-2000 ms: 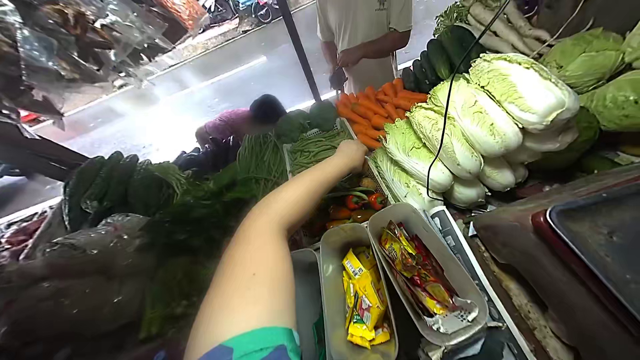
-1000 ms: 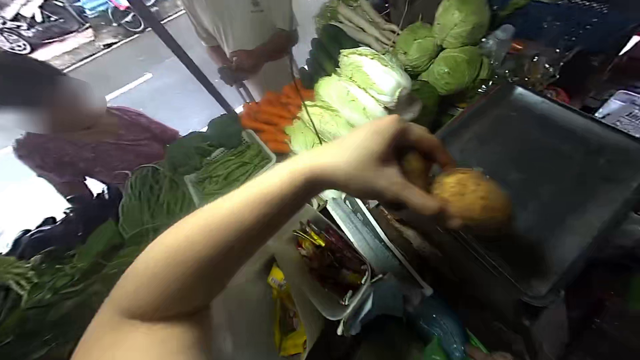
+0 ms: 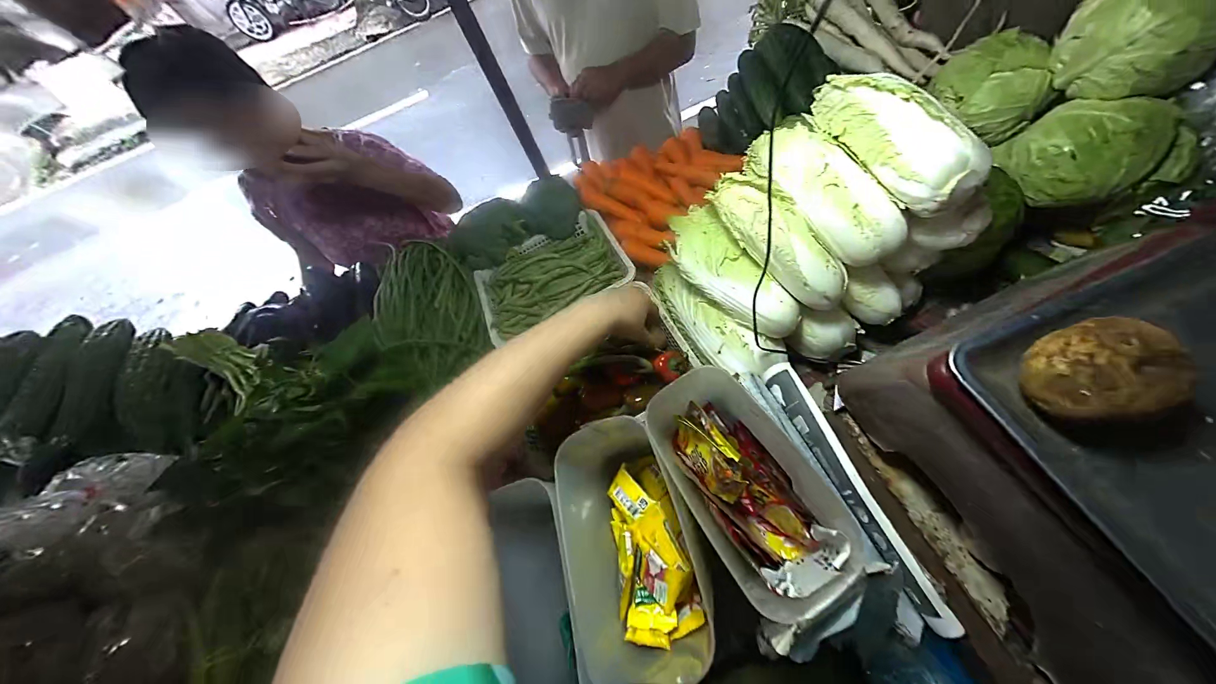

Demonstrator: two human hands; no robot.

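My left hand [image 3: 635, 315] reaches forward over the stall. It is between the plastic basket of green beans [image 3: 556, 280] and the napa cabbages [image 3: 784, 228], just above the red and green peppers [image 3: 608, 385]. Its fingers point down and are mostly hidden, so whether they hold anything does not show. A large brown potato-like tuber [image 3: 1107, 369] lies on the dark metal tray [image 3: 1073, 475] at the right. Below the hand, one plastic tub [image 3: 570, 532] contains yellow packets [image 3: 651, 560], and another [image 3: 698, 380] contains red and yellow packets [image 3: 750, 484]. My right hand is out of view.
Carrots [image 3: 651, 195] lie beyond the beans, with round cabbages [image 3: 1092, 147] at the upper right. Long beans [image 3: 427, 294] and dark green gourds [image 3: 95, 389] fill the left. A black cord [image 3: 768, 209] hangs before the napa cabbages. Two people [image 3: 351, 190] [image 3: 608, 76] are across the stall.
One second ago my left hand was at the metal tray with a brown tuber; now it is back by the peppers and the tuber lies on the tray. The person at the left has a hand near the face.
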